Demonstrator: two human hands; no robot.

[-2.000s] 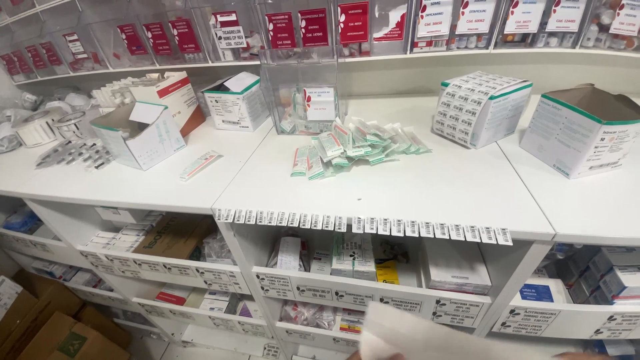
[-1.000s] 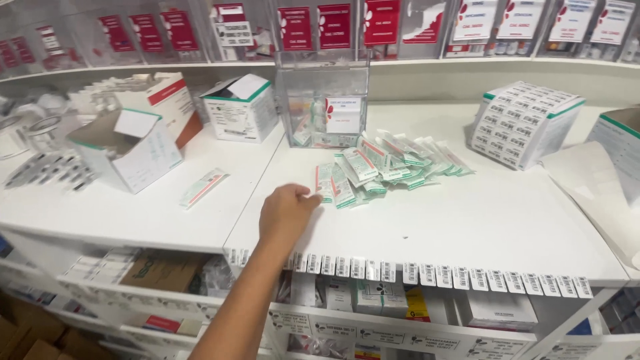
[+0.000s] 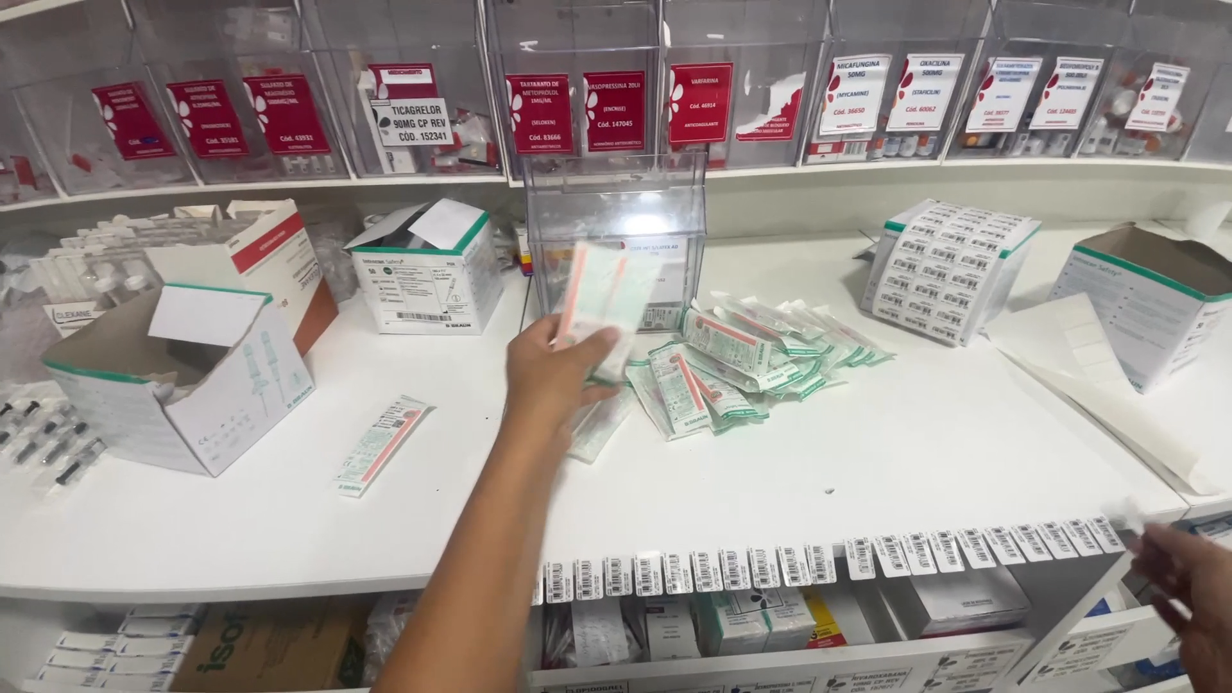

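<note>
My left hand (image 3: pixel 558 371) grips a few sealed pouches (image 3: pixel 608 298) with orange and green print, raised in front of a clear plastic bin (image 3: pixel 616 207). To its right lies a pile of similar sealed pouches (image 3: pixel 731 356) on the white counter; one single pouch (image 3: pixel 383 445) lies apart on the left. My right hand (image 3: pixel 1189 587), at the right edge and partly cut off, is by the end of a row of barcode labels (image 3: pixel 765 568) along the counter's front edge. A small blurred pale thing is at its fingertips; whether it is held is unclear.
Open cardboard boxes (image 3: pixel 183 385) stand on the left, with a white carton (image 3: pixel 423 274) behind. At right are a box covered with label sheets (image 3: pixel 948 269), an opened box (image 3: pixel 1145 298) and label backing paper (image 3: pixel 1097 385). Labelled clear bins (image 3: pixel 577 106) line the back above; stocked shelves (image 3: pixel 770 664) lie below.
My left hand was at the pile's left end one second ago; it has lifted pouches from the counter. My right hand has come into view at the right. The backing paper now lies at the right.
</note>
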